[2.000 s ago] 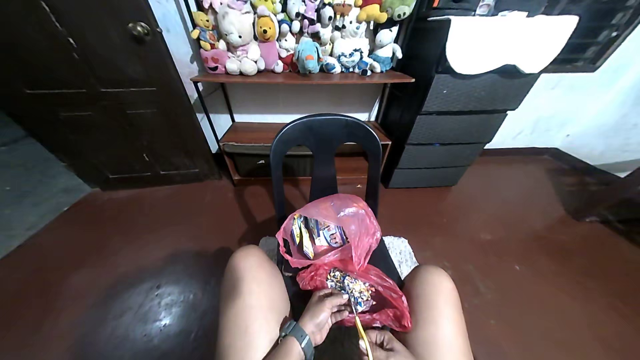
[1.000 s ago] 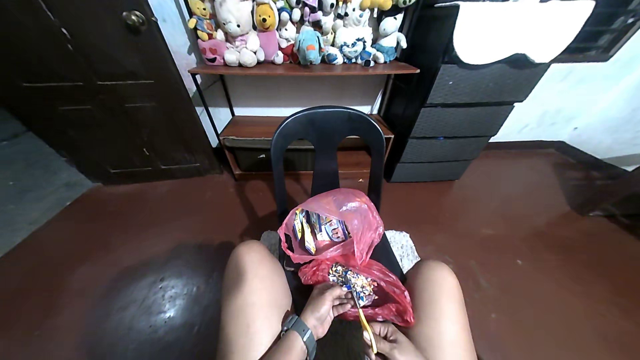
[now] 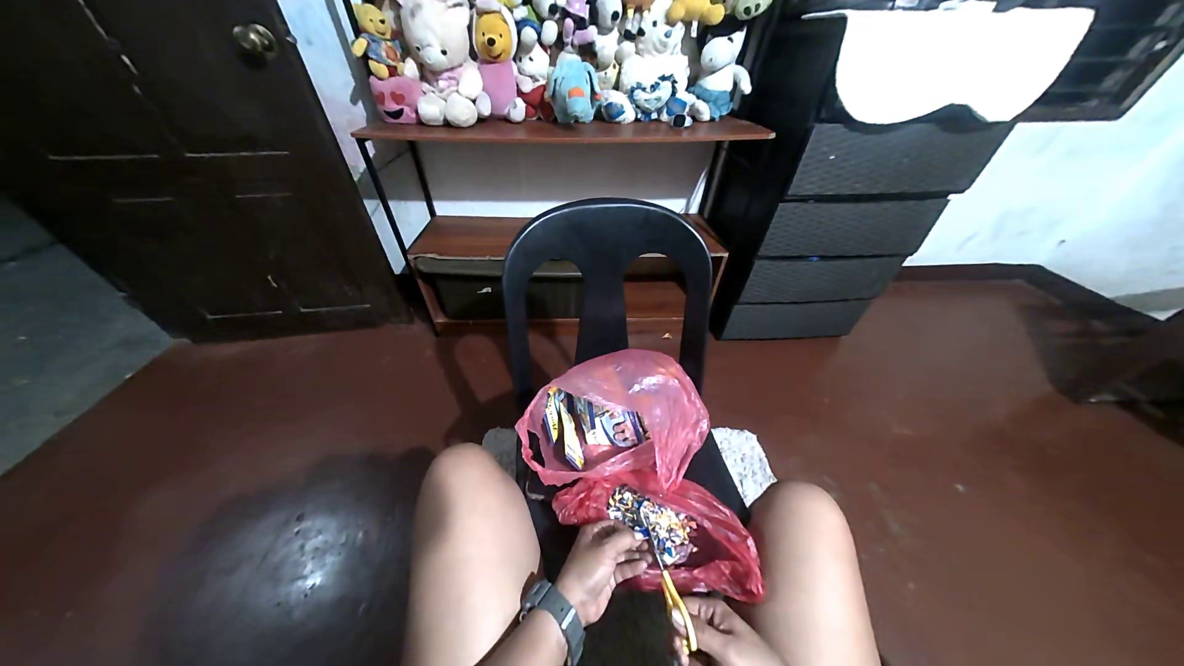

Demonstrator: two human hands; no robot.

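My right hand (image 3: 717, 631) grips the yellow handles of a pair of scissors (image 3: 673, 601), whose blades point up over an open red plastic bag (image 3: 731, 555). Inside that bag lies a heap of small cut pieces (image 3: 661, 527) in white, blue and yellow. My left hand (image 3: 606, 564), with a watch on the wrist, is at the bag's left side by the blade tips; its fingertips pinch something small, too small to name. Behind, touching the red bag, a pink plastic bag (image 3: 671, 398) holds several printed wrappers or packets (image 3: 606, 427).
Both bags rest on the seat of a black plastic chair (image 3: 606, 217) between my knees. Beyond it stand a shelf (image 3: 564, 131) with plush toys (image 3: 573, 88) and a dark drawer unit (image 3: 832, 231). A dark door (image 3: 222, 185) is at the left.
My hands stay over the red bag, with the scissors still in the right one. Nothing else has plainly moved.
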